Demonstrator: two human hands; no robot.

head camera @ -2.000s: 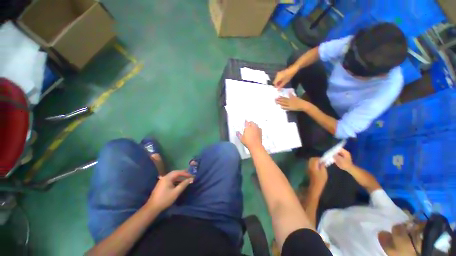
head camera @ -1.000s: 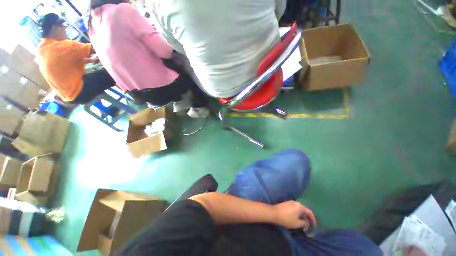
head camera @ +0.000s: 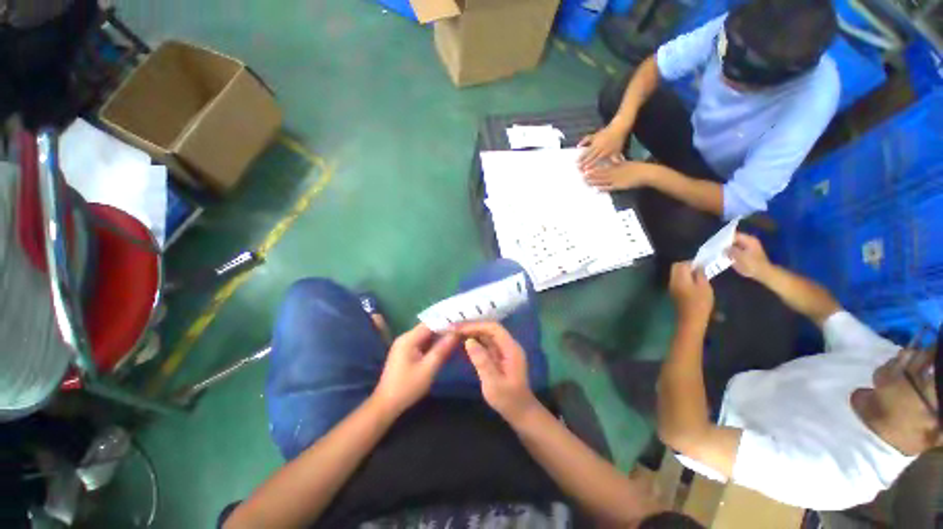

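Observation:
A white printed sheet (head camera: pixel 476 302) with a row of short black marks is held over my lap. My left hand (head camera: pixel 414 364) pinches its lower left edge. My right hand (head camera: pixel 496 362) is at its lower edge, thumb and fingers close together on the paper. The stack of unfolded sheets (head camera: pixel 553 212) lies on a low dark crate (head camera: pixel 496 129) ahead to the right. A small pile of white folded leaflets (head camera: pixel 533 135) lies at its far end.
A person in light blue presses both hands (head camera: pixel 612 165) on the stack. A person in white holds a paper (head camera: pixel 716 248) at the right. A red chair (head camera: pixel 119 279) and an open carton (head camera: pixel 191 112) stand left; another carton (head camera: pixel 496 41) stands ahead. Blue crates (head camera: pixel 869 248) are at the right.
The view has swung back from the left side to my lap and the stack. A sheet is now in my hands; two seconds ago my right hand lay on the stack.

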